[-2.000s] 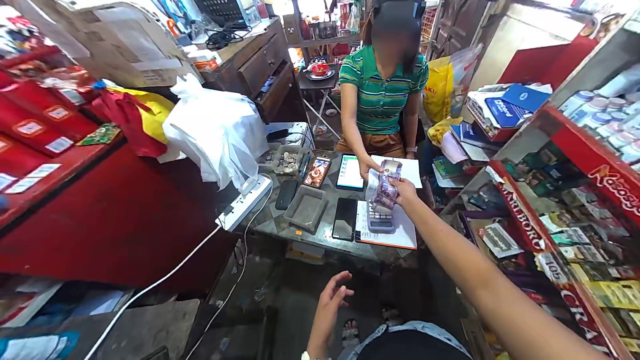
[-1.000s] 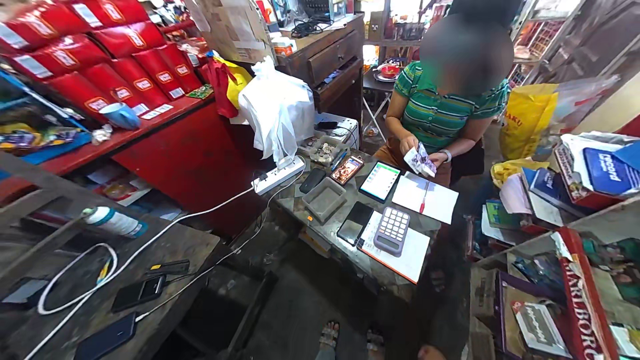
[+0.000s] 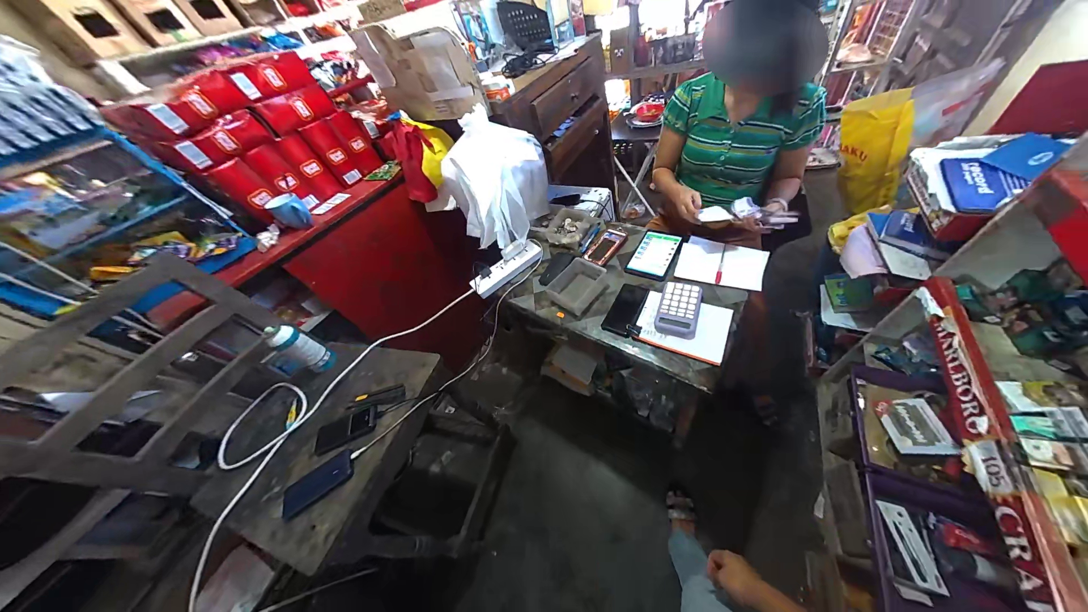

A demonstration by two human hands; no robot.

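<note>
My right hand hangs low at the bottom edge, over my trouser leg, its fingers curled with nothing visible in them. My left hand is out of the picture. Across the small table sits a person in a green striped shirt, holding a bundle of banknotes in both hands. On the table lie a calculator on a paper pad, a black phone, a tablet, an open notebook with a red pen, a grey plastic tray and another phone.
At left, a wooden chair bears phones, cables and a spray can. A white power strip sits by the table's left edge, below a white plastic bag. Merchandise shelves flank the right; red packs fill the left counter.
Two seconds ago my right arm reached over the table to the banknotes; now it is down low. The other person holds the notes nearer their body. The view has turned left, and my left hand has gone.
</note>
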